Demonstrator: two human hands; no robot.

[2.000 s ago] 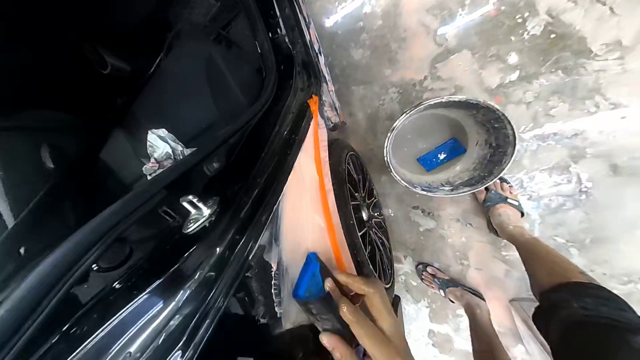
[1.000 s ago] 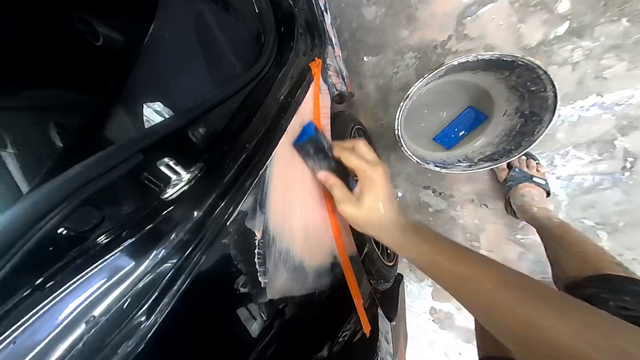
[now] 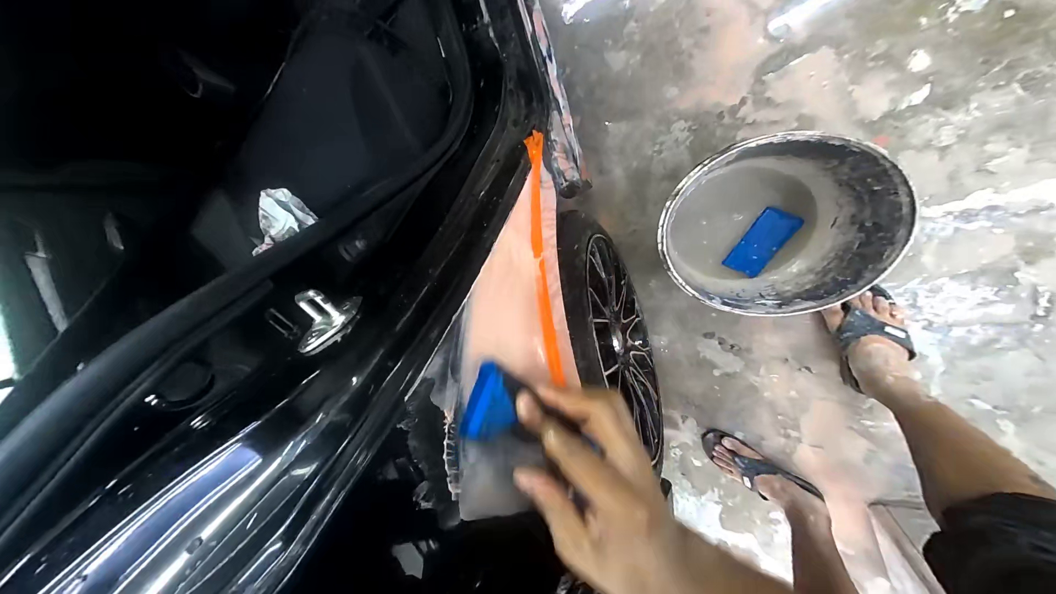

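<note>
My right hand (image 3: 594, 470) grips a blue sanding block (image 3: 488, 403), partly wrapped in a dark sheet that looks like sandpaper. Motion blurs both. The block lies against the lower part of a pale pink filler patch (image 3: 507, 305) on the black car's body panel beside the wheel. A strip of orange masking tape (image 3: 547, 322) runs lengthwise over the patch, its lower end hidden by my fingers. My left hand is out of view.
On the stained concrete floor stands a bucket (image 3: 887, 272) of cloudy water holding a blue block (image 3: 763, 241). Sandaled feet (image 3: 879, 338) are close by. The alloy wheel (image 3: 619, 338), metal door striker (image 3: 323, 320) and crumpled wrapper (image 3: 282, 216) are also visible.
From the patch's upper part one second ago, my right hand has moved down to its lower part, with the block still in its grip. The second foot shows again.
</note>
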